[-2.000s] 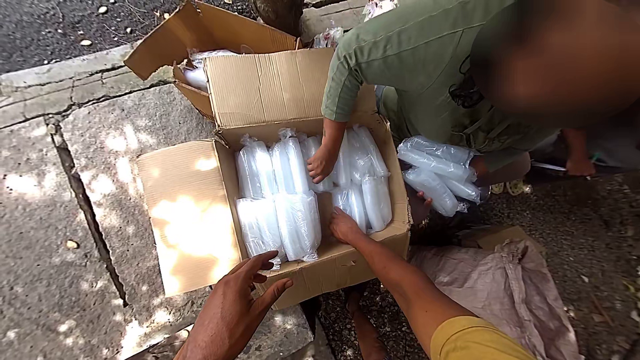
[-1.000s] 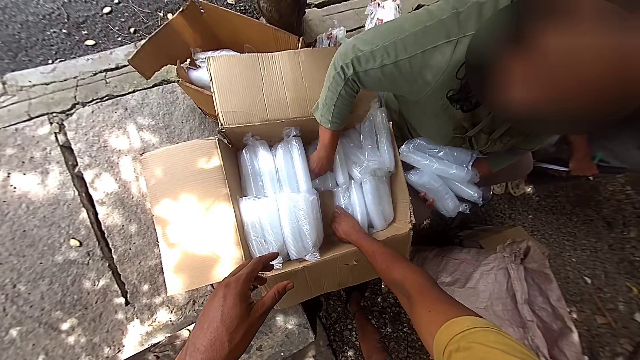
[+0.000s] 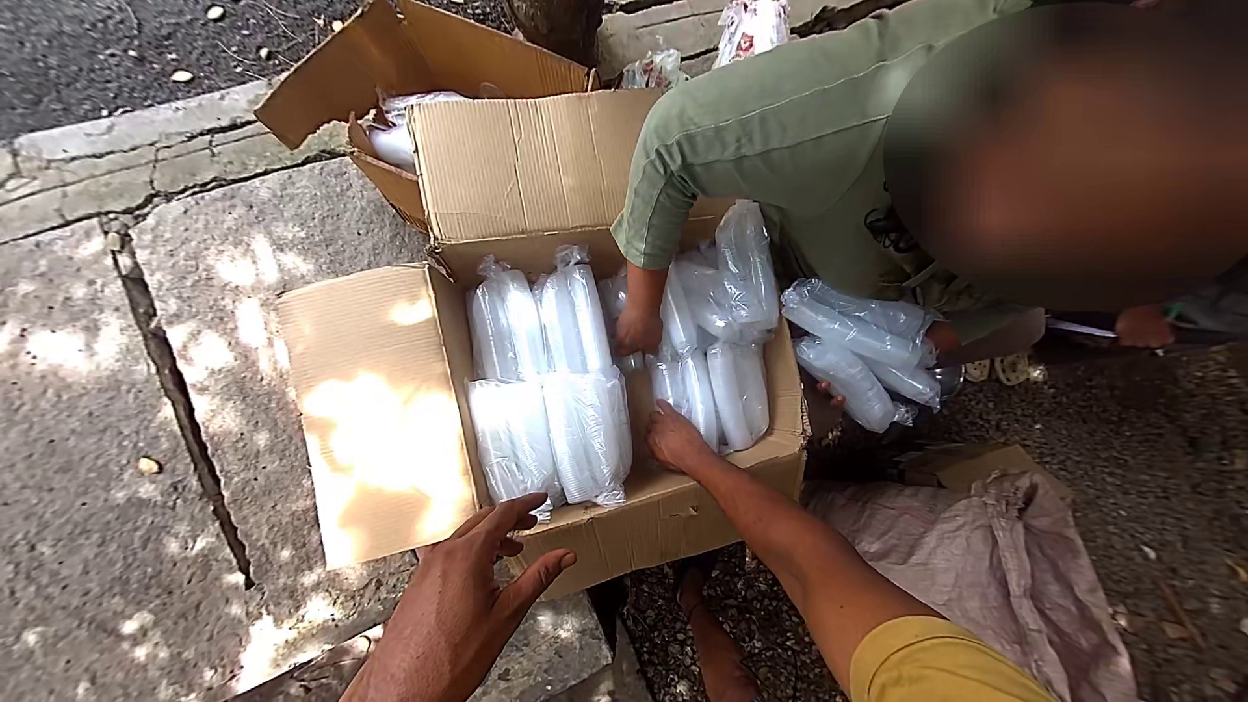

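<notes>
My left hand (image 3: 473,575) is held with fingers spread over the near left corner of an open cardboard box (image 3: 643,531), nothing in it. My right hand (image 3: 678,439) reaches into the box; its fingers touch the left side of a clear plastic-wrapped pack (image 3: 697,395) in the near right part, with the fingertips partly hidden. More wrapped packs of stacked, translucent plastic items (image 3: 507,327) fill the left side in two rows. A co-worker's hand (image 3: 639,327) is down in the gap at the middle. At the far right, one wrapped pack (image 3: 746,263) leans up over others.
A co-worker in a green sleeve (image 3: 770,127) leans in from the right, holding several wrapped packs (image 3: 863,341) beside the box. Another open carton (image 3: 487,54) stands behind. A woven sack (image 3: 985,556) lies at lower right. Cracked concrete slabs (image 3: 88,439) are at left.
The co-worker's hand has moved deeper into the middle of the box. The packs at the far right of the box have shifted, one now leaning higher. My hands have hardly moved.
</notes>
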